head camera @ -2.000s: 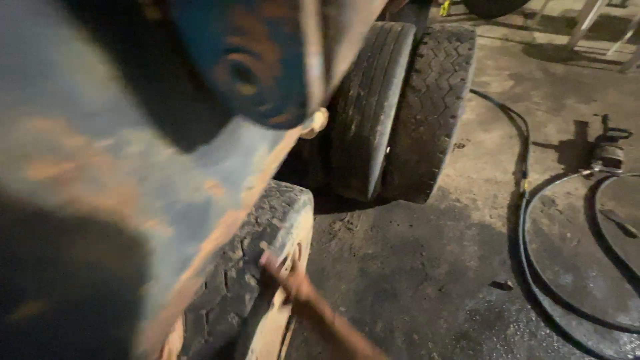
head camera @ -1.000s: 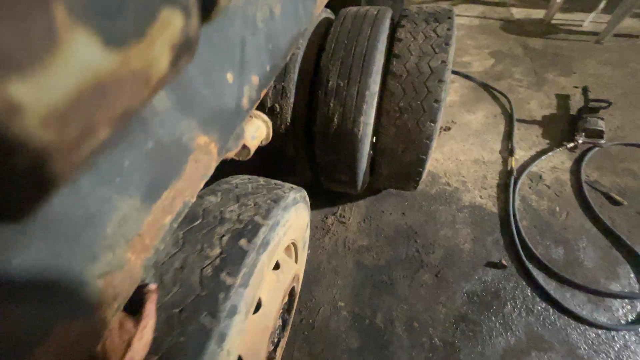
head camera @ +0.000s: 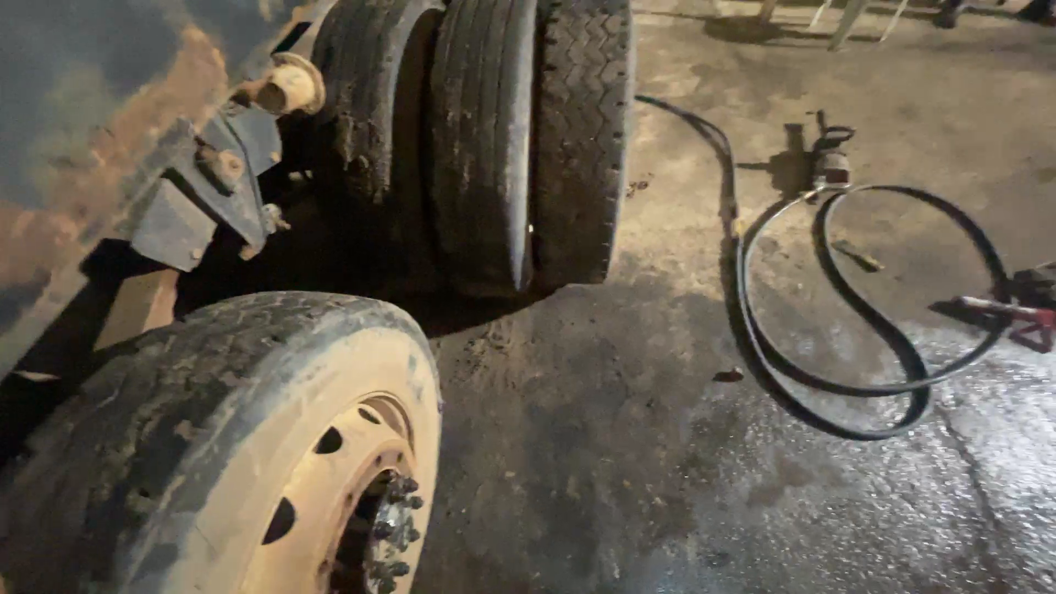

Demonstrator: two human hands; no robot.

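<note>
Neither my left hand nor my right hand shows in the head view now, so what they hold or touch is hidden. At the lower left stands a large truck wheel with a worn tire [head camera: 190, 396], a pale dirty rim [head camera: 330, 462] and a hub with studs and nuts [head camera: 396, 532]. Behind it several tires stand upright side by side, among them a ribbed tire [head camera: 478, 140] and a zigzag-treaded tire [head camera: 582, 148]. Above the wheel runs a rusty blue-grey vehicle body [head camera: 107, 115] with a metal bracket [head camera: 227, 169] and a round flanged part [head camera: 293, 85].
A black hose [head camera: 874, 313] lies looped on the wet concrete floor [head camera: 577, 462] at the right. Near it are a dark tool [head camera: 831, 165], apparently an air tool, and a red-handled tool [head camera: 1011, 312]. Metal legs [head camera: 848, 23] stand at the top right.
A hand or finger seen at the lower left in the earlier frames is out of view. The view has shifted, showing more of the wheel's hub and the red-handled tool.
</note>
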